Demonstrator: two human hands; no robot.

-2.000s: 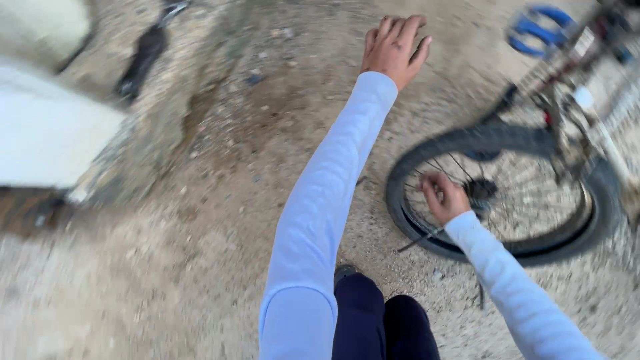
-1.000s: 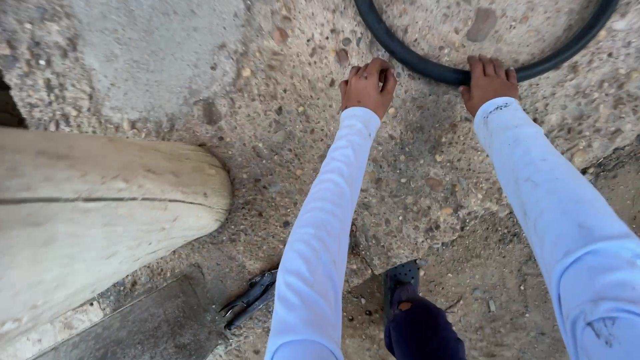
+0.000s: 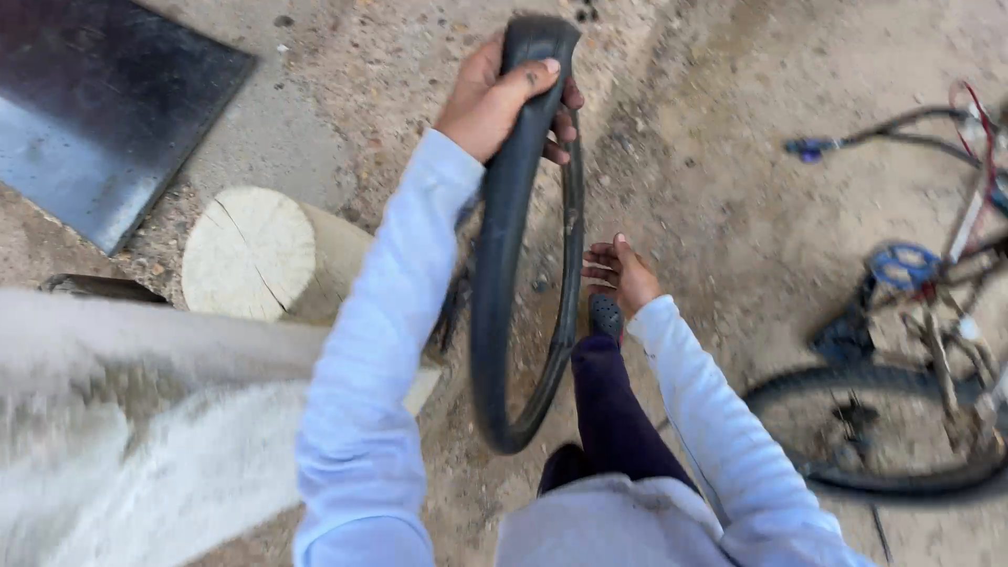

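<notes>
My left hand [image 3: 512,102] grips the upper end of a black rubber inner tube [image 3: 496,283], thumb across its front and fingers behind. The tube hangs down from that hand as a long narrow loop. Beside the loop, to its right, my right hand [image 3: 626,276] is held with fingers apart and nothing in it; it does not touch the tube. At the right a bicycle lies on the ground, with its wheel [image 3: 866,378] and a blue pedal [image 3: 904,265] showing.
A wooden log [image 3: 248,253] lies left of the tube, near a whitish wall or block [image 3: 173,472]. A dark flat sheet [image 3: 118,102] rests at the upper left. My foot in a dark perforated shoe [image 3: 606,315] stands below my right hand. Cables [image 3: 890,134] stick out from the bicycle.
A second ago the tube was on the ground with my right hand on it; now my left hand holds it up and my right hand is off it. The view has swung considerably.
</notes>
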